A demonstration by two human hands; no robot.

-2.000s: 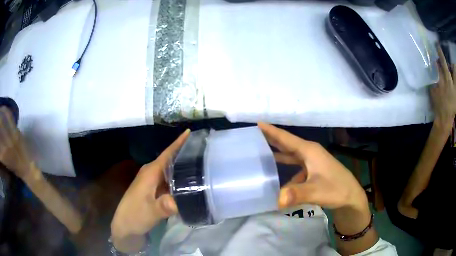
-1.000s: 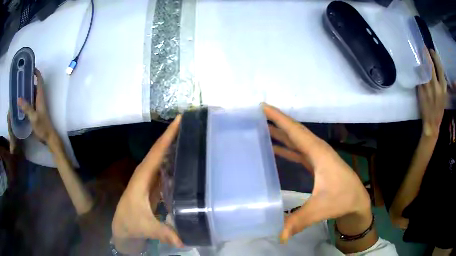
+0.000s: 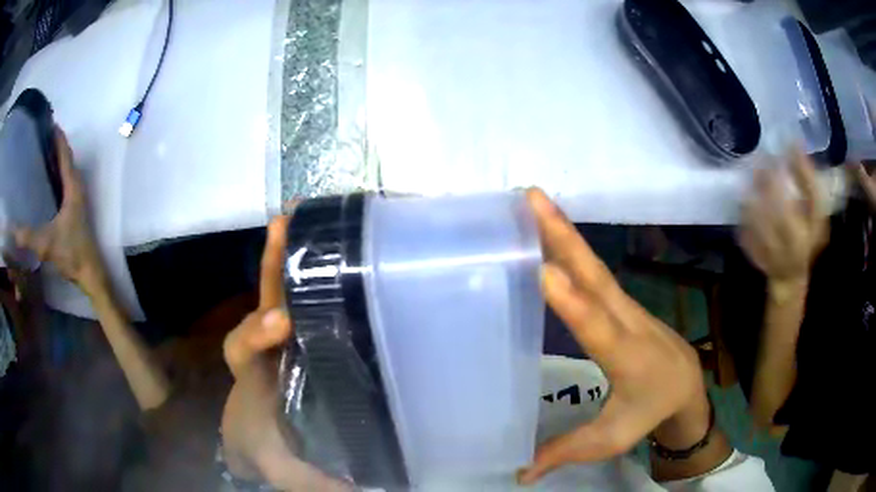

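The joined unit [image 3: 456,327] is held between both my hands, over my lap and just in front of the table edge. Its glossy black cover [image 3: 331,336], with a ribbed side and shiny clear film over it, is on the left. Its frosted translucent box is on the right. My left hand [image 3: 259,365] grips the black side. My right hand [image 3: 624,356] presses the outer end of the frosted box, fingertips at the top and thumb low. The lower end of the unit reaches the picture's bottom.
A black oval cover [image 3: 690,79] lies at the table's back right, beside translucent housings [image 3: 802,82]. A USB cable [image 3: 132,120] lies at left. Clear tape [image 3: 309,106] crosses the white tabletop. Another person's hand [image 3: 72,216] holds an oval unit at far left; another's blurred hand [image 3: 783,216] is at right.
The joined unit has turned and moved slightly left and nearer, now showing the ribbed side. The right neighbour's hand moved left off the housings; the left neighbour's unit has tilted.
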